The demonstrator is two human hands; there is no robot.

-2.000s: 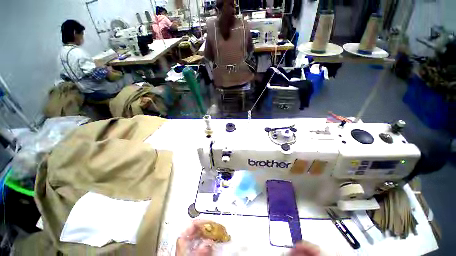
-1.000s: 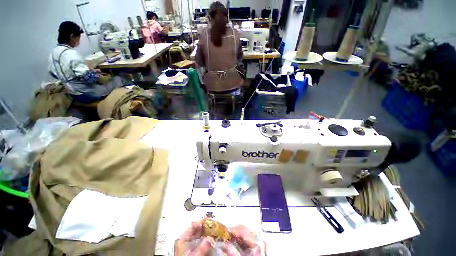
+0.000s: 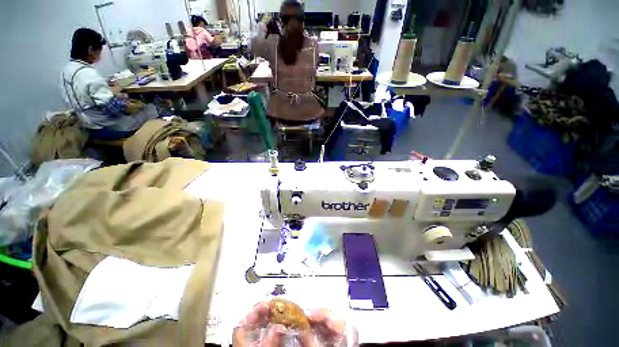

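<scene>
Golden-brown food in a clear plastic bag is held between both hands at the table's front edge. My left hand grips it from the left and my right hand from the right; both are cut off by the lower edge. A purple-lit smartphone lies flat in front of the machine arm. A crumpled light blue and white item, perhaps a face mask, lies right of the needle.
The white brother sewing machine spans the table. Khaki cloth with a white piece covers the left side. Black-handled snips and cut strips lie right. Thread cones stand behind. People sit at machines beyond.
My right hand has left the phone's lower end and joined my left hand on the bagged food. The phone lies straighter. The camera view has shifted, so the machine appears further left.
</scene>
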